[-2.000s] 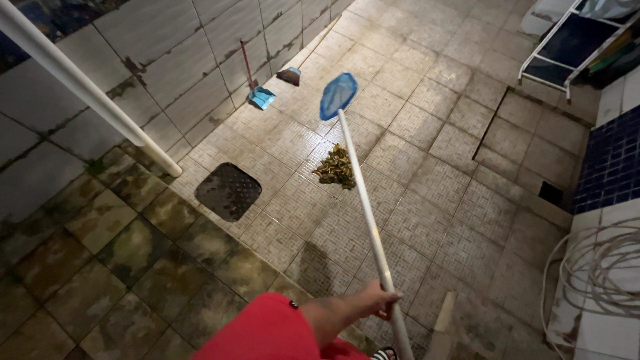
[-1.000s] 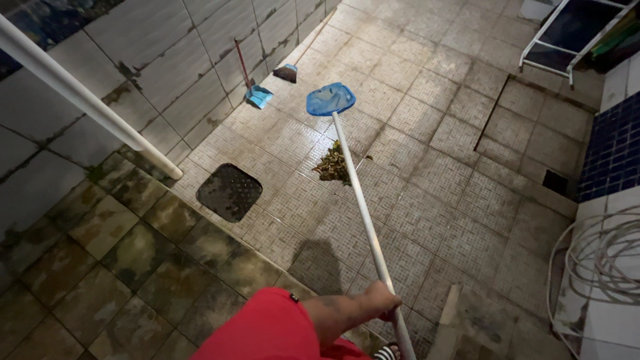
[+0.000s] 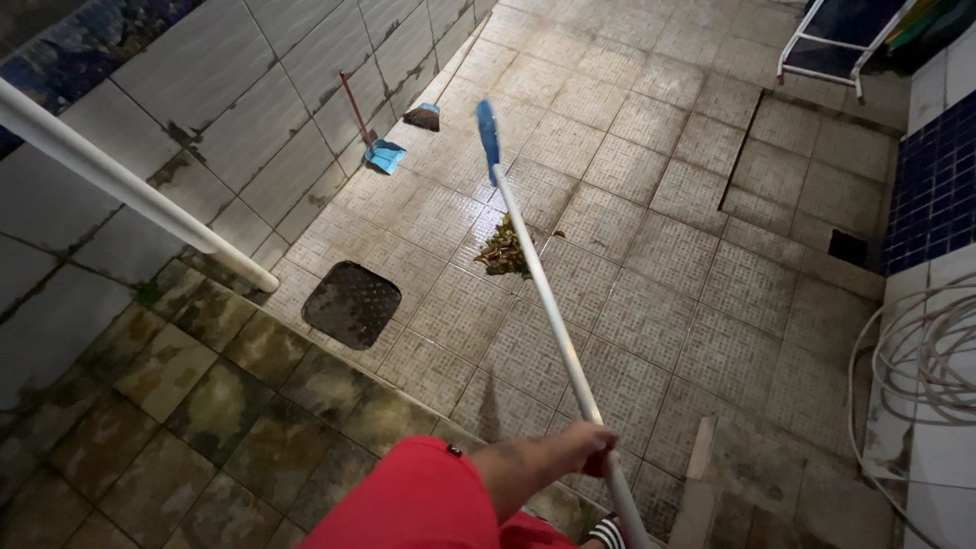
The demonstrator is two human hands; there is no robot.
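My left hand (image 3: pixel 598 450) is closed around the white pole (image 3: pixel 563 335) of a pool leaf skimmer, at the lower middle. The pole slants up and left to the skimmer's blue net head (image 3: pixel 488 141), which is turned nearly edge-on to the view and empty as far as can be seen. Behind the pole a small heap of leaves (image 3: pixel 503 248) lies on the tiled floor, partly covered by it, with one loose leaf to its right. My right hand is out of view; the pole's lower end runs off the bottom edge.
A blue dustpan (image 3: pixel 384 155) and a broom (image 3: pixel 424 117) are by the left wall. A dark drain cover (image 3: pixel 352 305) lies left of the leaves, near a white post (image 3: pixel 152 191). At right are a coiled hose (image 3: pixel 926 358), a small floor opening (image 3: pixel 848 248) and a white-framed chair (image 3: pixel 827 40).
The net head has turned from showing its broad face to nearly edge-on. My left hand keeps its hold on the pole. The leaf heap stays on the floor.
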